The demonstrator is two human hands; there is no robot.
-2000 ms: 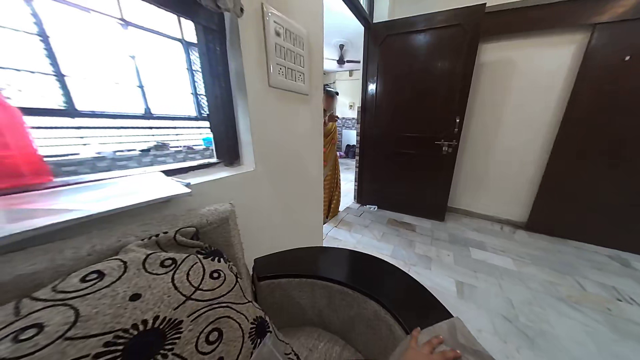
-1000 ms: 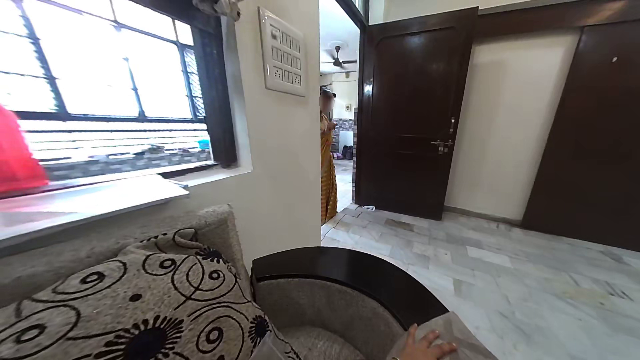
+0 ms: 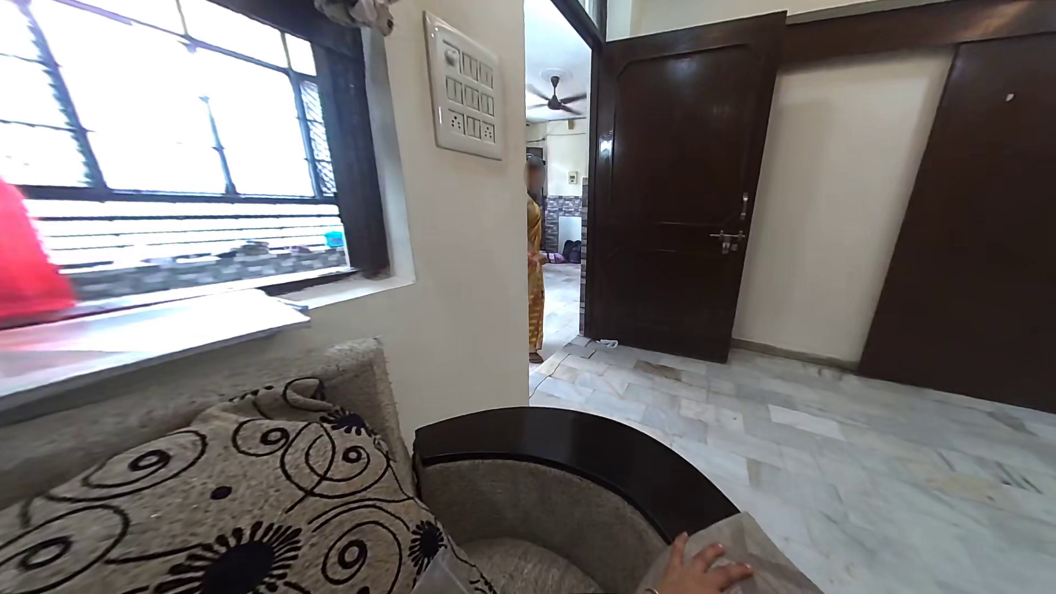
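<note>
My right hand (image 3: 701, 569) shows at the bottom edge, right of centre, with its fingers spread over a greyish, thin sheet-like thing (image 3: 747, 544). This lies at the near end of the sofa's curved black armrest (image 3: 569, 433). The palm is largely cut off by the frame, and a bangle shows faintly at the wrist. My left hand is not in view. A beige cushion with black swirls (image 3: 289, 487) leans on the grey sofa back at left. A translucent thing, perhaps plastic, (image 3: 445, 573) touches the cushion's lower right corner.
A white ledge (image 3: 148, 330) juts out below the barred window at left. Beyond the armrest is a marble-tiled floor (image 3: 701, 412). A dark wooden door (image 3: 676, 198) stands open, and a person in yellow clothing (image 3: 536, 280) is in the doorway. A switchboard (image 3: 466, 91) is on the wall.
</note>
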